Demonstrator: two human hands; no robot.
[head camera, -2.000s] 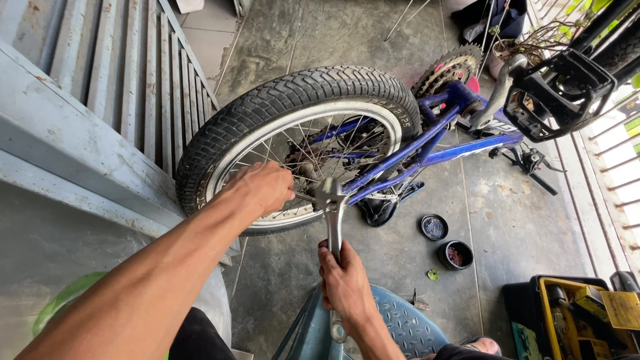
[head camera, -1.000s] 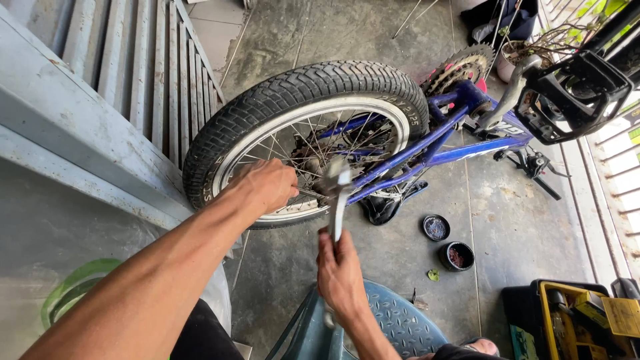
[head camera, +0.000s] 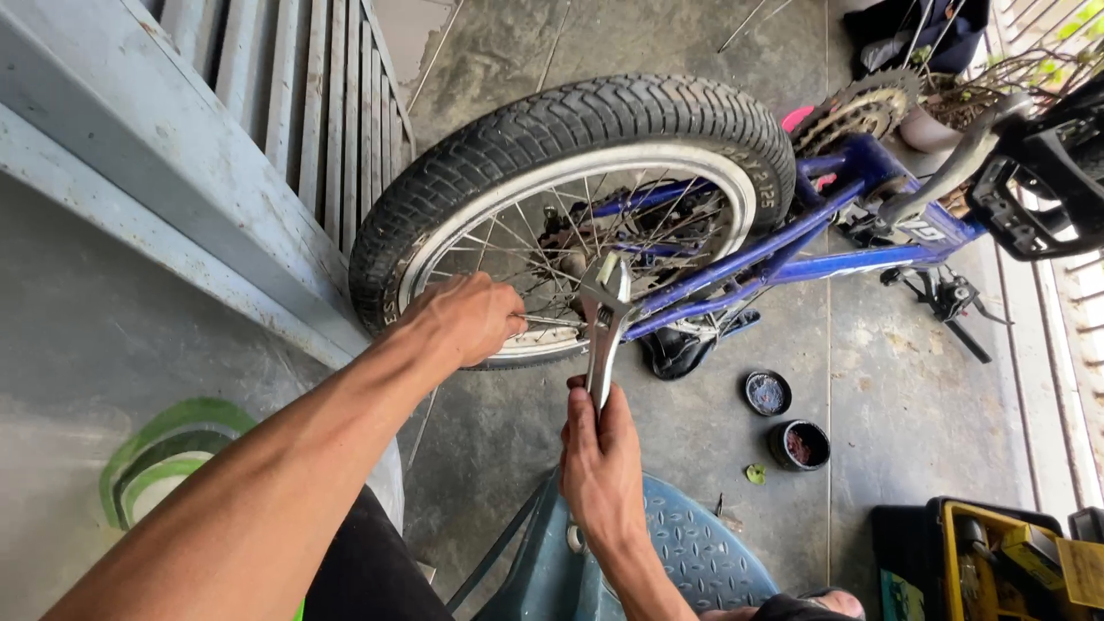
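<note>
An adjustable wrench (head camera: 605, 323) is gripped around its handle by my right hand (head camera: 604, 466); its jaw end is at the wheel's axle area, beside the blue bicycle frame (head camera: 828, 266). Over the near side of the spoked wheel rests my left hand (head camera: 470, 319), its fingers closed on a thin metal rod-like tool (head camera: 552, 321) that reaches toward the hub. The tool's far end lies behind or against the wrench head, so contact there cannot be told. The bicycle lies upside down or on its side, with its black knobbly tyre (head camera: 569, 116) facing me.
A slatted metal gate (head camera: 172, 181) stands at the left. On the floor are a round lid (head camera: 767, 392), a small tub of dark reddish matter (head camera: 799, 446) and a leaf (head camera: 755, 473). A blue plastic stool (head camera: 707, 535) is below; an open toolbox (head camera: 949, 535) stands lower right.
The wrench head has tilted and shifted slightly about the axle area, my right hand staying on its handle. My left hand remains by the spokes.
</note>
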